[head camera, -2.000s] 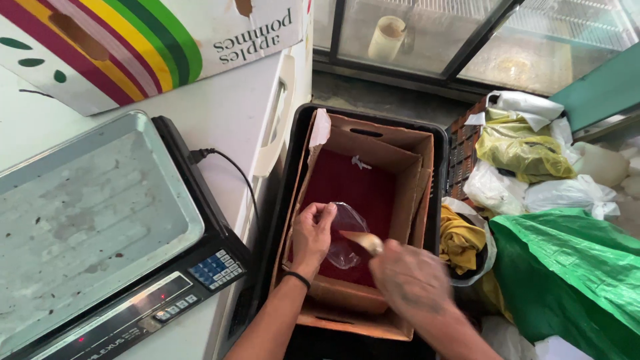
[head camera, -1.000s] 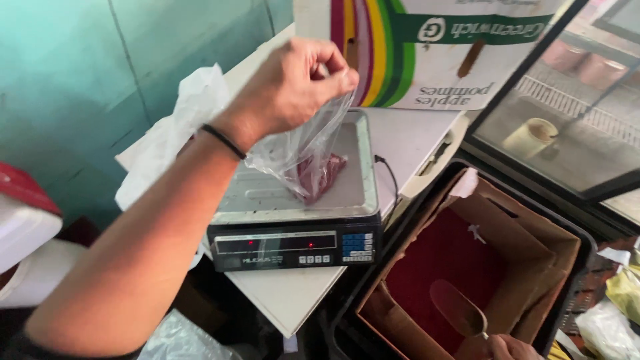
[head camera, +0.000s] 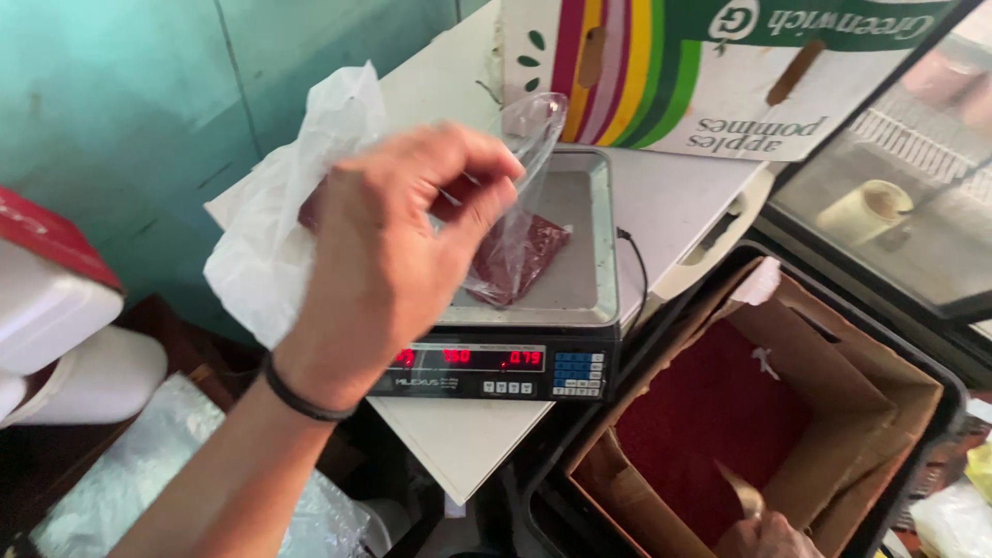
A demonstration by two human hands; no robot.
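A clear plastic bag (head camera: 515, 256) with dark red contents rests on the pan of a digital scale (head camera: 597, 287), its top standing up. My left hand (head camera: 403, 225), blurred, is over the pan's left side, thumb and forefinger close together at the bag's left edge; whether they grip the plastic is unclear. My right hand (head camera: 763, 536) holds a scoop (head camera: 742, 492) low in a cardboard box (head camera: 841, 473), over dark red powder or grains (head camera: 713, 418). A small white piece lies on the red stuff. The scale's red display is lit, partly behind my left wrist.
A white plastic bag (head camera: 256, 263) with something dark red stands left of the scale. Behind is an apple carton (head camera: 721, 101) on the white table (head camera: 465, 442). The cardboard box sits in a black crate (head camera: 957, 418). White containers (head camera: 101, 372) and clear plastic (head camera: 139, 473) are at left.
Two seconds ago both hands were over the cardboard box with the clear bag and scoop. One second ago the bag was on the scale, its top in my left fingers. The view has swung left.
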